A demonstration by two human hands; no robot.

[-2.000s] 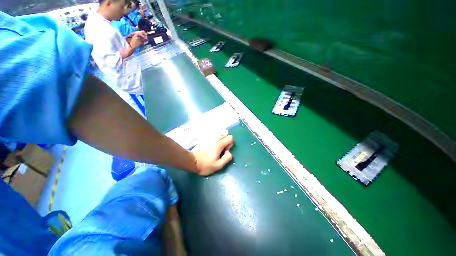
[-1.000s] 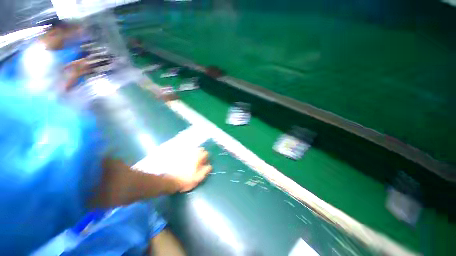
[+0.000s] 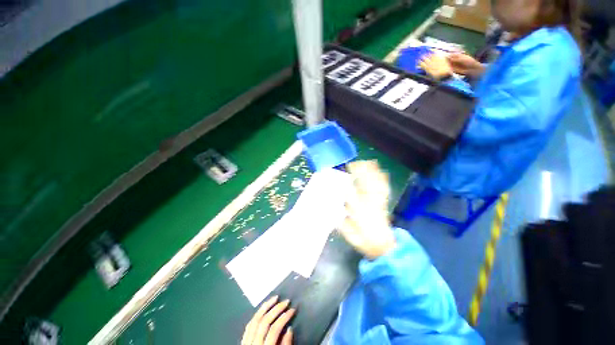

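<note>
White sheets (image 3: 280, 253) lie overlapping on the glossy dark green bench, reaching towards the blue bin (image 3: 328, 146). My right hand (image 3: 367, 209) is blurred and overlaps the right edge of the upper sheet; whether it grips the sheet or anything else cannot be told. My left hand (image 3: 270, 323) is cut off by the lower edge of the picture. Its fingers are slightly apart beside the near corner of a sheet, and no held thing shows. Tiny pale bits (image 3: 276, 200) are scattered on the bench left of the sheets, densest near the bin.
A whitish edge strip (image 3: 202, 240) separates bench and green conveyor, where phone units (image 3: 217, 166) lie spaced. A pale metal post (image 3: 311, 64) stands behind the bin. A long black tray (image 3: 411, 124) holds phone parts beyond it. A worker in a blue smock (image 3: 522, 108) sits at right.
The view has swung to the right, bringing the blue bin, post, black tray and blue-smocked worker into view. Both my hands now show; earlier one hand rested on the white sheet area.
</note>
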